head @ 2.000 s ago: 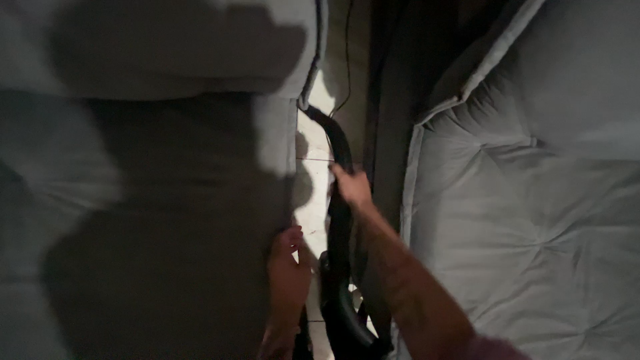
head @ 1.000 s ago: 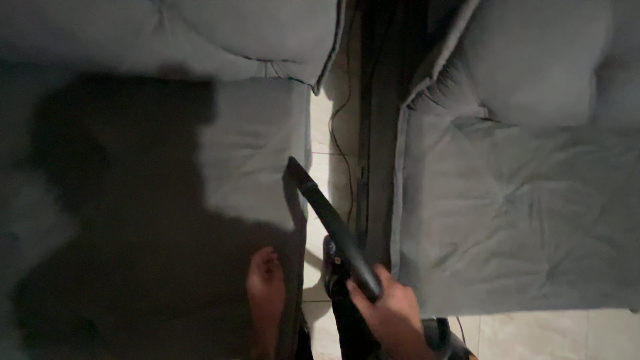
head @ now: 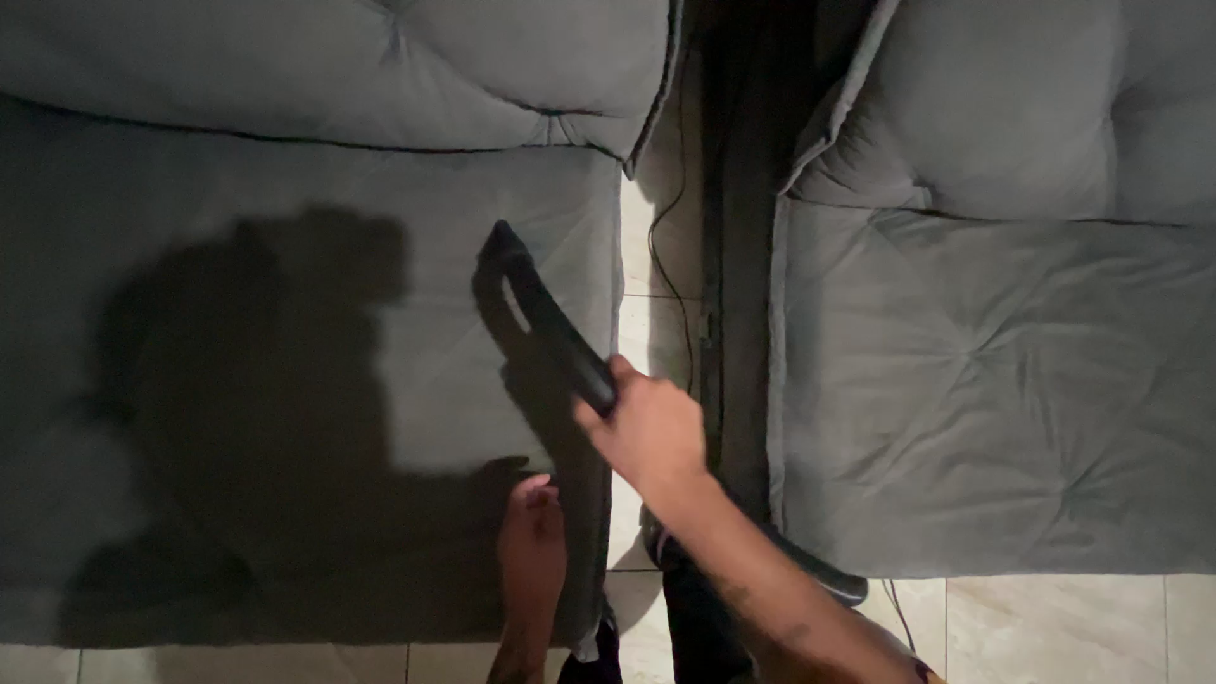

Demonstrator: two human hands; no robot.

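Observation:
My right hand point(head: 655, 423) grips the black tube of a vacuum cleaner point(head: 556, 318), whose narrow tip is over the grey seat cushion of the left sofa point(head: 465, 399). Whether the tip touches the fabric I cannot tell. A black hose-like part point(head: 822, 570) shows beyond my right forearm. My left hand point(head: 534, 518) is over the front right part of the same cushion, its fingers loosely curled and nothing seen in it. A dark shadow covers much of the seat.
A second grey tufted sofa point(head: 950, 380) stands at the right. Between the sofas are pale floor tiles point(head: 651, 247), a thin black cable point(head: 655, 233) and a dark panel point(head: 741, 285). My legs and feet show at the bottom.
My right hand has brought the tube out of the gap between the sofas and onto the left seat's area, its tip now farther left. My left hand stays near the seat's front.

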